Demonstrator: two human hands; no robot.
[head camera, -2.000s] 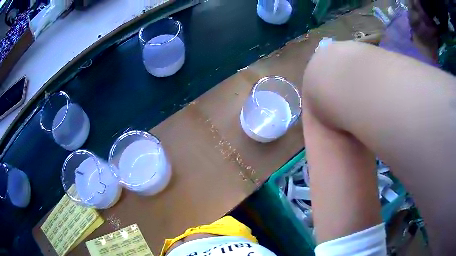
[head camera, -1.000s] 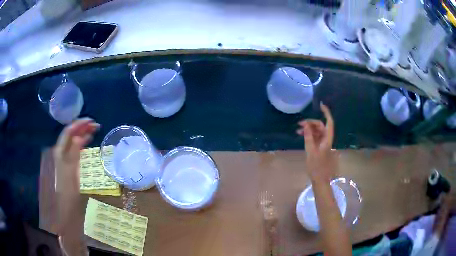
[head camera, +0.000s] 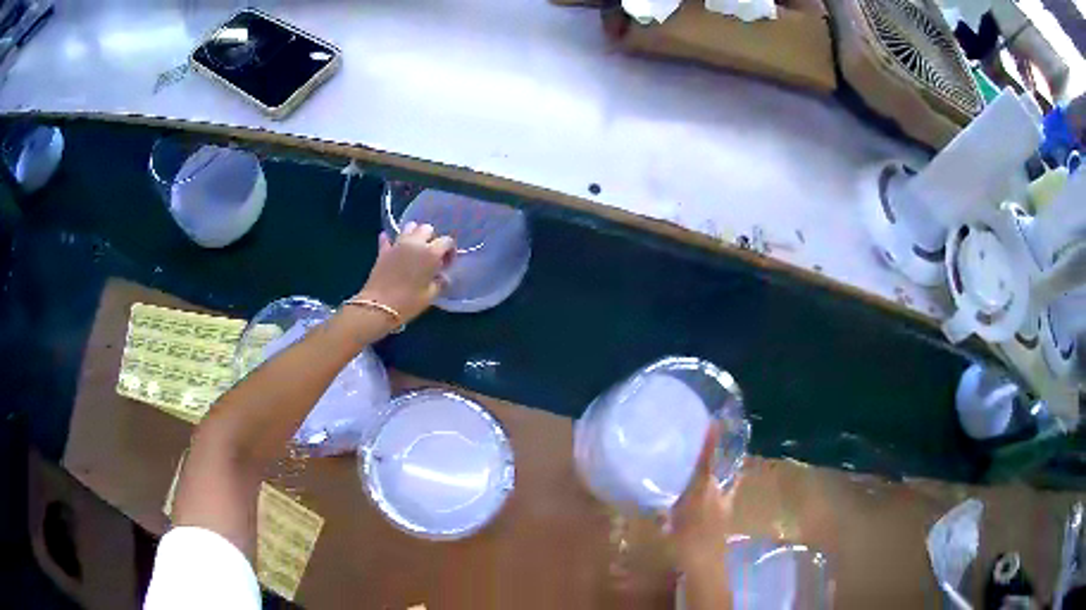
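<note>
My left hand (head camera: 417, 265) reaches over the dark green belt, its fingers curled at the rim of a clear cup-shaped housing (head camera: 491, 256) with a milky lower part. My right hand (head camera: 705, 495) grips the side of another housing (head camera: 649, 439), blurred, at the cardboard's back edge. Two more housings stand on the brown cardboard, one partly behind my left forearm (head camera: 345, 399) and one beside it (head camera: 438, 465). A housing (head camera: 768, 578) is partly hidden by my right arm. Yellow label sheets lie at the left, one flat (head camera: 179, 358), one partly under my forearm (head camera: 286, 542).
More housings stand on the belt at left (head camera: 218, 197) and far right (head camera: 986, 399). A phone (head camera: 268, 60) lies on the white shelf (head camera: 500, 107). White parts (head camera: 988, 280) crowd its right end. A dark roll (head camera: 1008, 582) and crumpled white material (head camera: 956, 548) lie on the cardboard's right.
The view has turned and shifted. My left hand has moved from empty above the cardboard to a belt housing. My right hand, empty and raised a second ago, has taken hold of a housing.
</note>
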